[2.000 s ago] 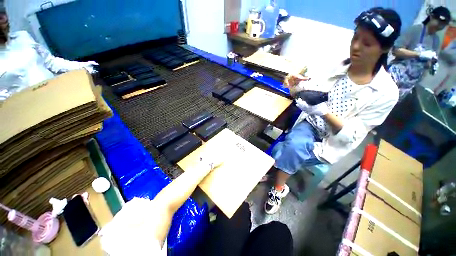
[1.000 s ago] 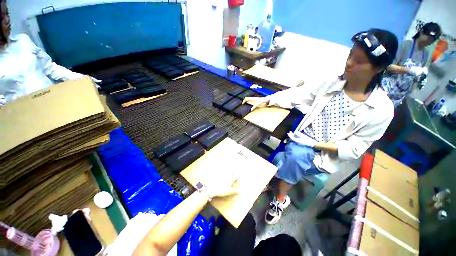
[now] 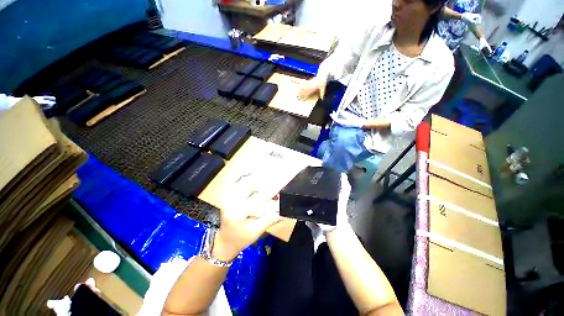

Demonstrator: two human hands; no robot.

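A black housing [image 3: 310,196] with faint pale print is held above my lap, its end face towards me. My right hand [image 3: 340,213], in a thin white glove, is shut on its right side and underside, partly hidden by it. My left hand [image 3: 248,223], bare with a wrist bracelet or watch, is open at the housing's left edge; whether it touches is unclear. A tan cardboard sheet [image 3: 256,166] lies partly under my left hand. Several black housings [image 3: 196,175] lie in two rows beside it on the brown mesh belt [image 3: 170,102].
A seated person [image 3: 396,92] across the belt has a hand on another cardboard sheet [image 3: 290,92] beside several housings. A cardboard stack [image 3: 31,166] stands left, by blue plastic sheeting [image 3: 139,213]. A cardboard-covered bench [image 3: 464,216] stands right. More housings lie farther left.
My right hand has come into view holding a housing. My left hand has moved off the cardboard's middle to the housing's left side. The view has shifted right and down.
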